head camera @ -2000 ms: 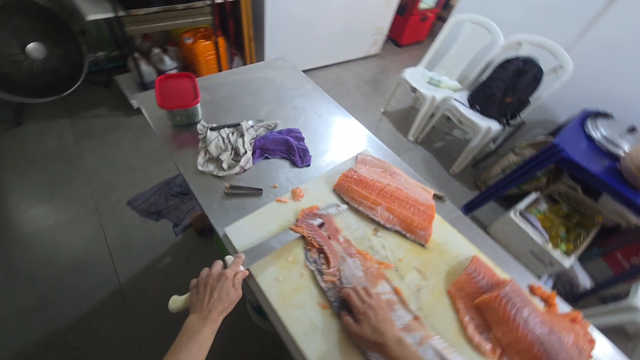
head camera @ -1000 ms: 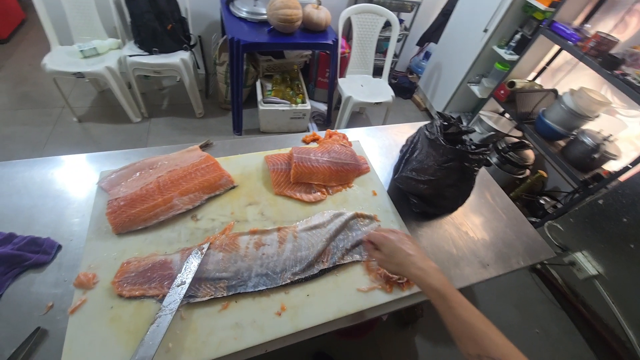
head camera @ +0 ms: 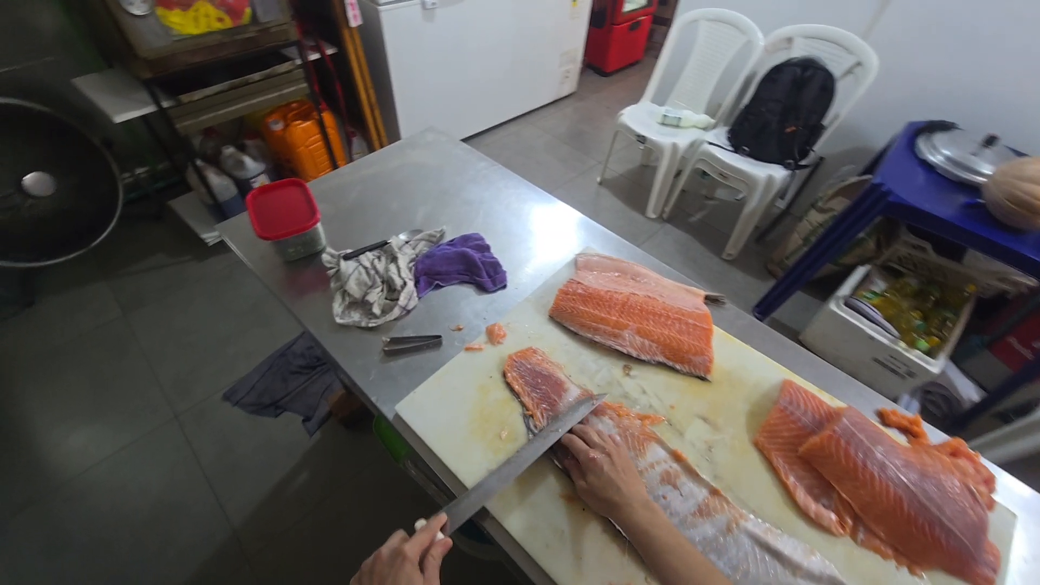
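My left hand [head camera: 406, 556] grips the pale handle of a long kitchen knife [head camera: 520, 463] at the bottom edge. The blade lies slantwise across a long strip of salmon skin with flesh scraps [head camera: 691, 496], near its left end. My right hand [head camera: 601, 471] presses on this strip just beside the blade, fingers bent against it. The strip lies on a white cutting board [head camera: 455, 406]. A salmon fillet [head camera: 638, 313], orange side up, lies behind it. Overlapping salmon pieces [head camera: 894, 479] are at the board's right. Most of the knife handle is hidden.
Metal tweezers [head camera: 412, 344], a purple cloth [head camera: 461, 264], a striped cloth [head camera: 370, 284] and a red-lidded container [head camera: 286, 218] stand or lie on the steel table [head camera: 422, 179]. Small salmon scraps [head camera: 496, 332] are by the board's corner. White plastic chairs [head camera: 691, 122] and a blue table [head camera: 918, 179] stand beyond.
The view swung right and back. A second ago my right hand was at the strip's far right end; now it is close to the blade, near the left end.
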